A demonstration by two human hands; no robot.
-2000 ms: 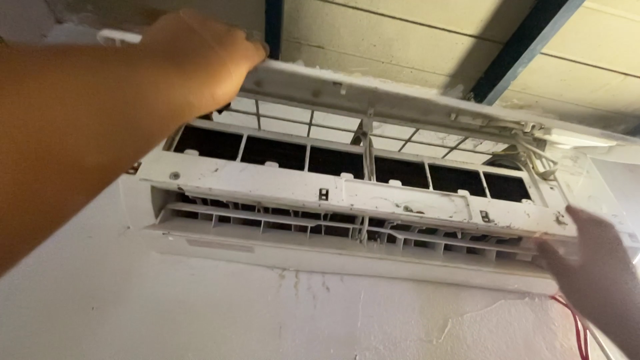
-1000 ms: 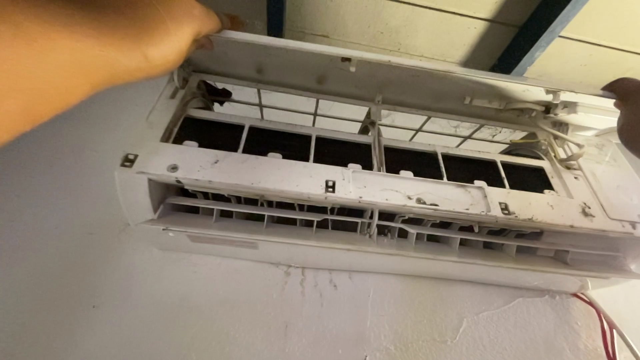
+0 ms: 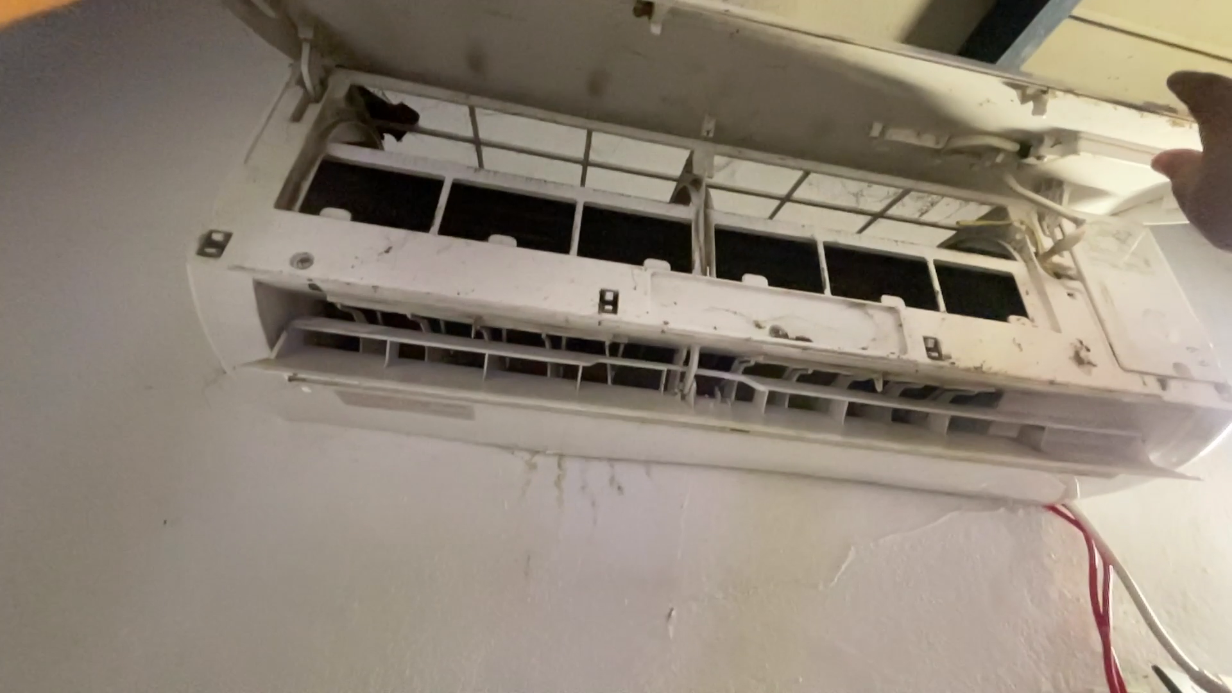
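A white wall-mounted air conditioner indoor unit [image 3: 500,265] fills the upper part of the head view, dusty and without filters over its dark coil openings [image 3: 510,217]. Its front panel [image 3: 818,87] is swung up, its inner side showing. At the right edge my right hand [image 3: 1203,159] is at the panel's right end, thumb and a finger apart; whether it touches the panel is unclear. Of my left arm only a blurred bit [image 3: 38,10] shows in the top left corner, and the hand itself is out of view. Louvre vanes [image 3: 539,351] show in the air outlet.
Red wires [image 3: 1097,587] and a white cable [image 3: 1141,602] hang below the unit's right end. The wall [image 3: 481,577] under it is stained and cracked. A blue beam [image 3: 1020,29] crosses the ceiling above. Thin loose wires [image 3: 1044,236] lie inside at the right.
My right hand has gone from the unit's lower right up to the panel's right end. The left hand, earlier at the panel's upper left edge, has left the view. The view has shifted closer.
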